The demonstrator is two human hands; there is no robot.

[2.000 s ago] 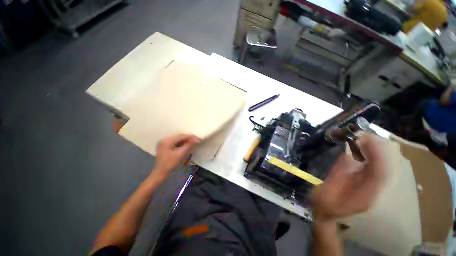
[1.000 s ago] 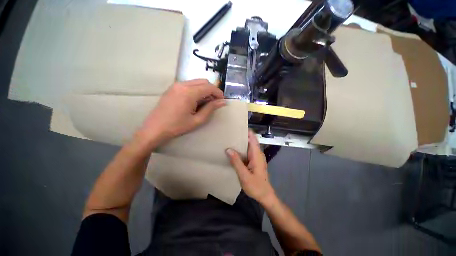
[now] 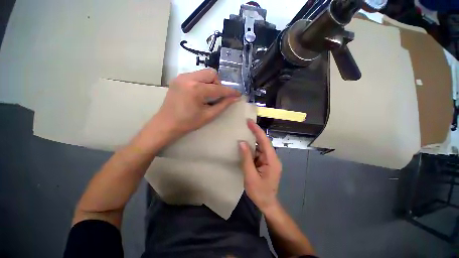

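Observation:
A beige panel [image 3: 201, 143] hangs over the front edge of the bench, its lower part bent down toward the lap. Its top right corner lies at the metal work area of the black skiving machine [image 3: 302, 90]. My left hand [image 3: 194, 103] presses and pinches the panel's upper edge, fingertips beside the presser foot area. My right hand [image 3: 261, 169] grips the panel's right edge, thumb on top and fingers behind. The exact contact of panel and foot is hidden by my left fingertips. A yellow strip [image 3: 281, 114] lies just right of the panel's corner.
A left stack of beige panels [image 3: 85, 45] lies on the white tabletop. A black pen or knife [image 3: 199, 16] lies behind the machine to the left. A dark machine lever [image 3: 346, 61] sticks out from the post. Right are beige panels [image 3: 372, 95] over a brown panel [image 3: 428, 85].
From reaching apart, both hands came together on a beige panel at the machine. Over the last second its corner moved slightly right and up to the foot, and the view came closer.

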